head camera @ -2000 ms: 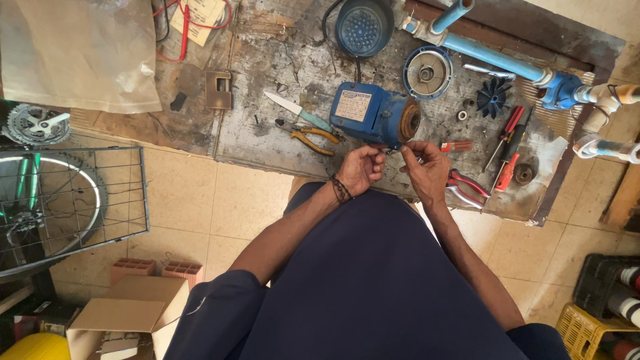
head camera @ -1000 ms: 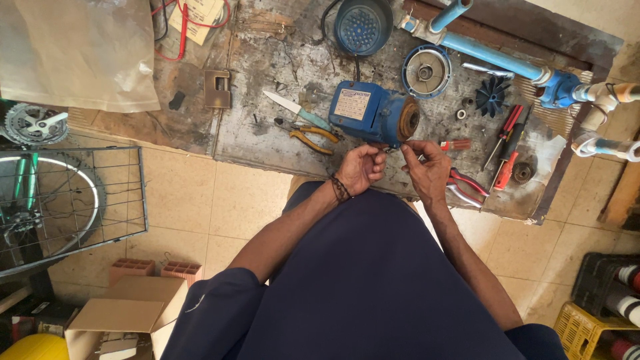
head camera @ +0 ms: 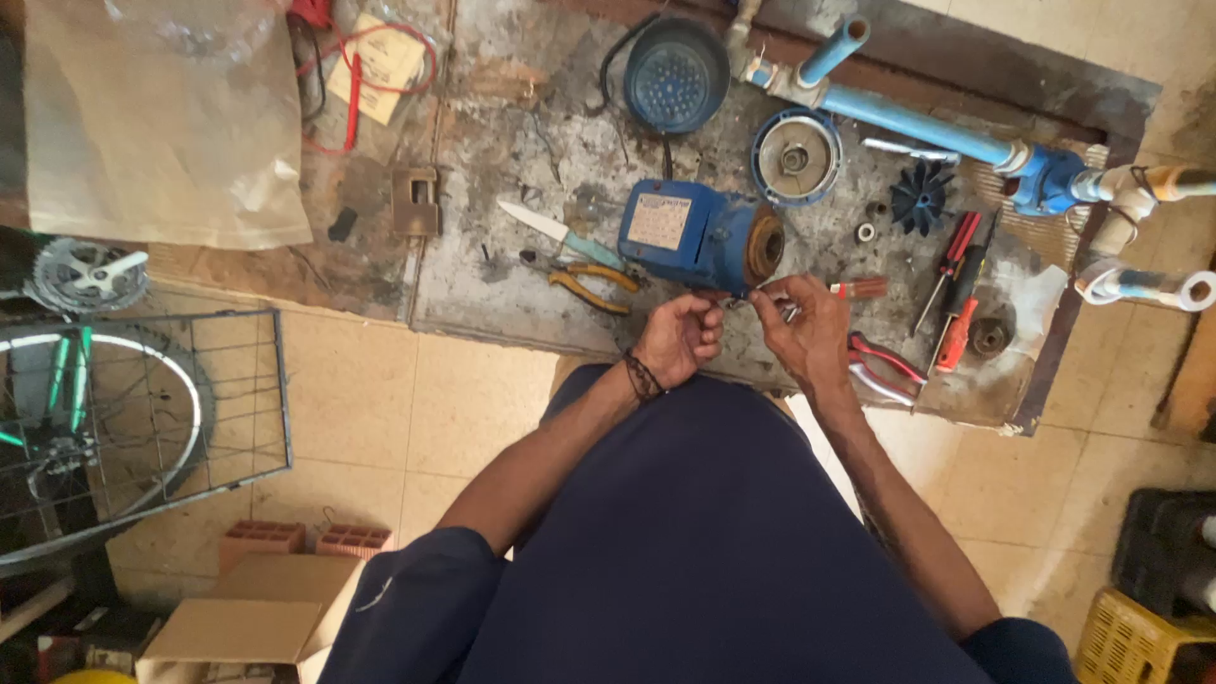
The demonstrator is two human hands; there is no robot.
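Note:
A blue water pump motor (head camera: 703, 233) lies on the stained workbench, its rusty round end pointing right. My left hand (head camera: 681, 337) rests at the pump's lower edge with its fingers curled; whether they grip something is unclear. At the pump's lower right, my right hand (head camera: 803, 318) pinches with thumb and forefinger at a small metallic part, too small to name. Left of the pump lie a knife (head camera: 560, 233) with a teal handle and yellow-handled pliers (head camera: 589, 285). A screwdriver with a reddish clear handle (head camera: 860, 288) lies just beyond my right hand.
Blue pipework (head camera: 917, 123), a round blue cover (head camera: 796, 157), a black fan impeller (head camera: 921, 197), screwdrivers (head camera: 953, 271) and red-handled pliers (head camera: 883, 366) lie to the right. A dark blue bowl-shaped cover (head camera: 676, 74) is behind the pump. A bicycle wheel (head camera: 95, 437) stands at left.

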